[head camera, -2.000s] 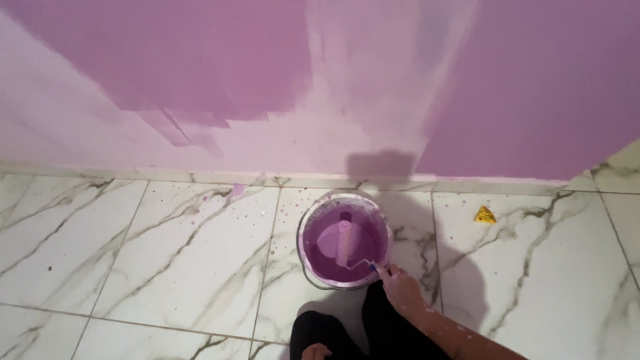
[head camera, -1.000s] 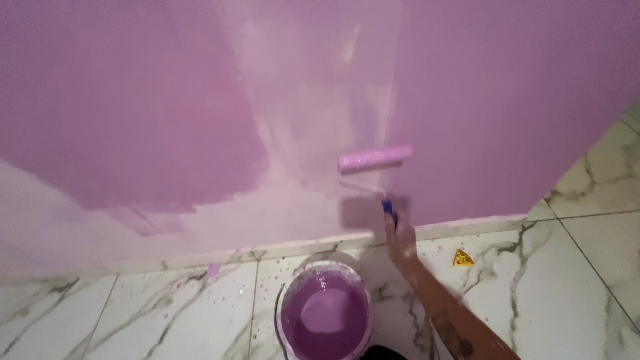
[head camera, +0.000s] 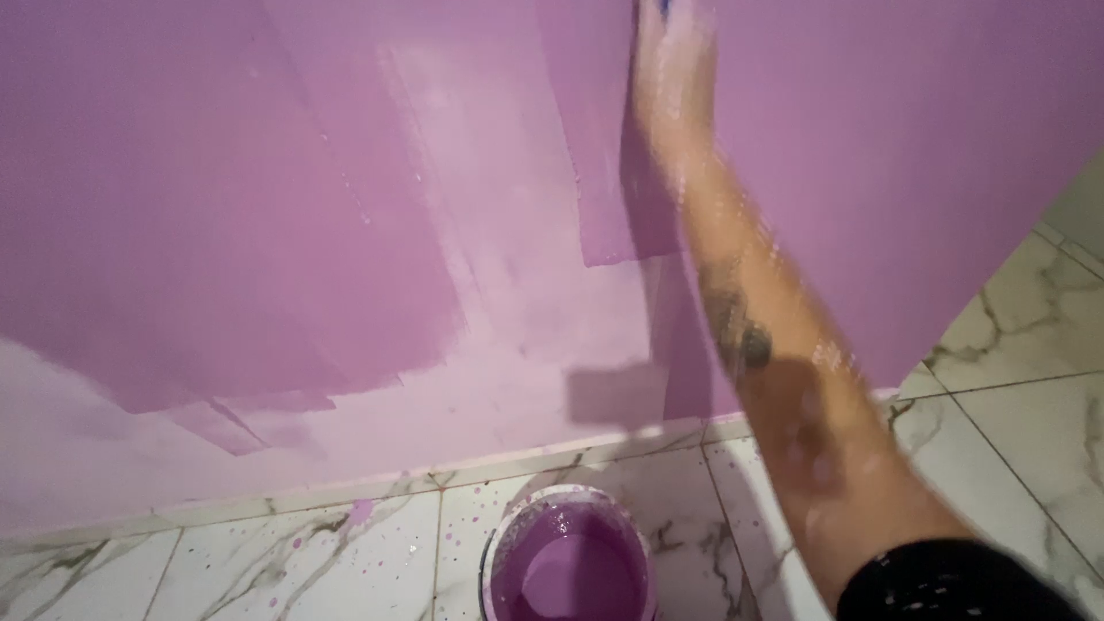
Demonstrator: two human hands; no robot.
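Note:
My right hand [head camera: 677,69] is at the top of the view, blurred, closed around the blue handle [head camera: 665,7] of a paint roller; the roller's sleeve is beyond the upper edge. The arm, flecked with paint, reaches up in front of the wall [head camera: 862,172]. A darker wet purple strip [head camera: 595,198] runs down the wall left of the hand, ending in a ragged lower edge over the paler area [head camera: 509,285]. Below, a bucket [head camera: 492,561] of purple paint [head camera: 595,578] stands on the floor. My left hand is out of view.
White marble-look floor tiles [head camera: 345,578] with paint drops run along the foot of the wall. A low light skirting [head camera: 285,500] borders it. At the right the wall ends at an edge, with more tiles [head camera: 1018,319] beyond. Dark shadows fall on the wall and floor.
My right hand has lifted the roller from the bucket to the wall, then moved up. A darker painted strip now shows on the pale area. The view has shifted closer to the wall.

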